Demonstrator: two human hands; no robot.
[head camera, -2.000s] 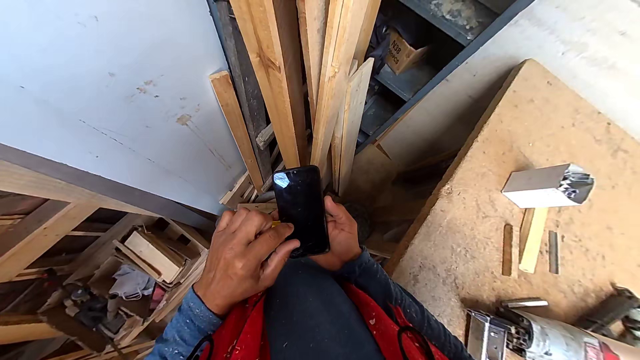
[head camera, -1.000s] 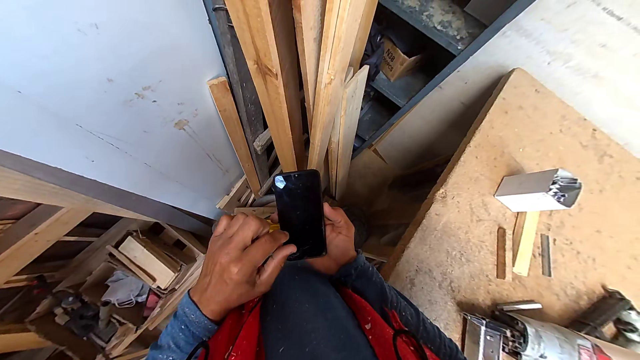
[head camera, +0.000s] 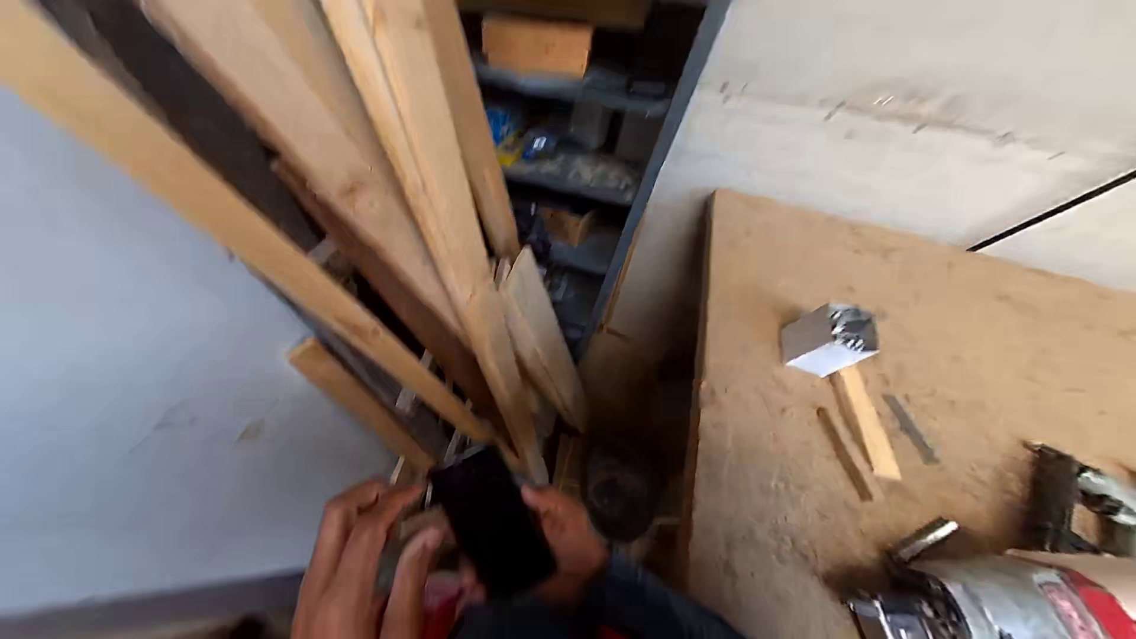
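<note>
A smartphone (head camera: 493, 522) with a dark screen lies in my right hand (head camera: 568, 543), whose thumb rests along its right edge. Just to its left is my left hand (head camera: 368, 559), fingers spread and partly curled, near the phone's left edge. Blur hides whether a fingertip touches the phone. Nothing shows in the left hand. Both hands are low in the view, in front of a bundle of leaning wooden boards (head camera: 426, 222).
At right, a wooden worktable (head camera: 772, 257) holds a metallic-looking box (head camera: 830, 339), a wood strip (head camera: 865, 422), thin flat pieces and a power tool (head camera: 994, 595). A metal shelf unit (head camera: 586, 173) stands behind the boards. A pale panel (head camera: 160, 390) is at left.
The view has swung, showing more of the boards and shelves. My left hand's fingers, over the phone's screen before, are now at its left side. The phone stays in my right hand.
</note>
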